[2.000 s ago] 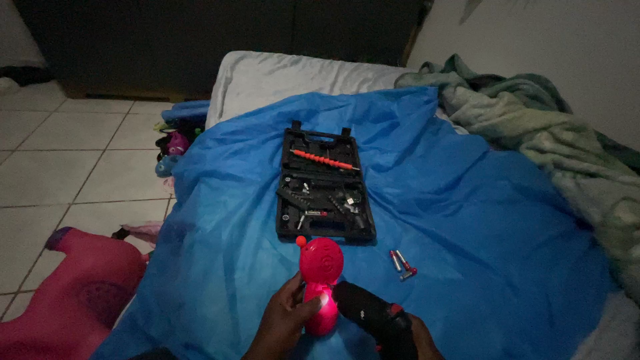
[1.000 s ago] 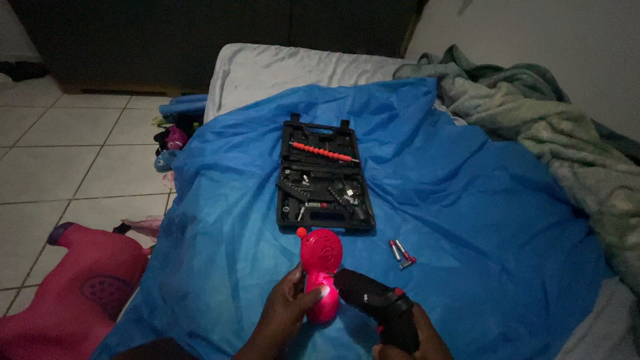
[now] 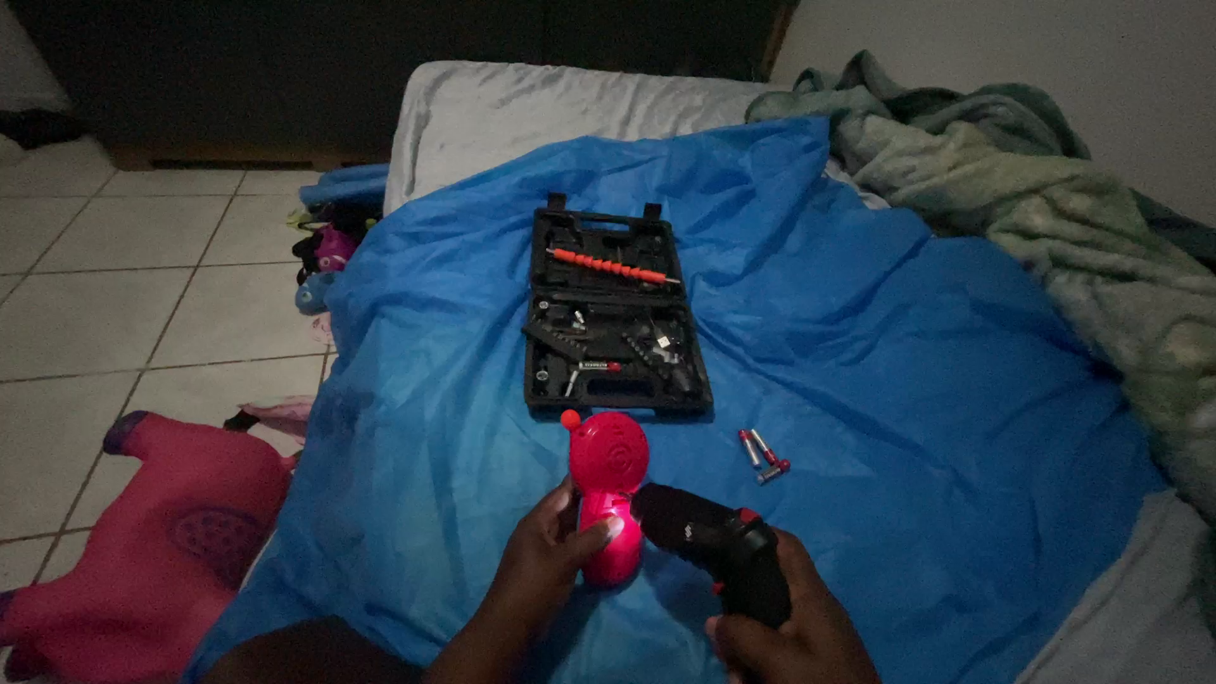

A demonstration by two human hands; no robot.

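My left hand (image 3: 556, 541) grips a pink plastic toy-like device (image 3: 613, 475) with a round head and a small orange-red ball at its top left. In my right hand (image 3: 798, 617) is a black cordless screwdriver (image 3: 712, 537) with red parts; its nose meets or nearly meets the device's right side, where a light shines on the pink plastic. The bit's tip cannot be made out. Beyond both hands lies an open black tool case (image 3: 617, 404), holding an orange flexible shaft (image 3: 613, 266), bit holders and a battery. Several batteries (image 3: 763, 456) rest on the blue cloth right of the device.
A wrinkled blue sheet (image 3: 912, 380) covers much of the bed. A green blanket (image 3: 1026, 199) is bunched at the right. Down on the tiled floor at the left are a pink inflatable-looking toy (image 3: 180, 551) and a pile of small toys (image 3: 328, 252). A dark cabinet (image 3: 380, 76) stands behind.
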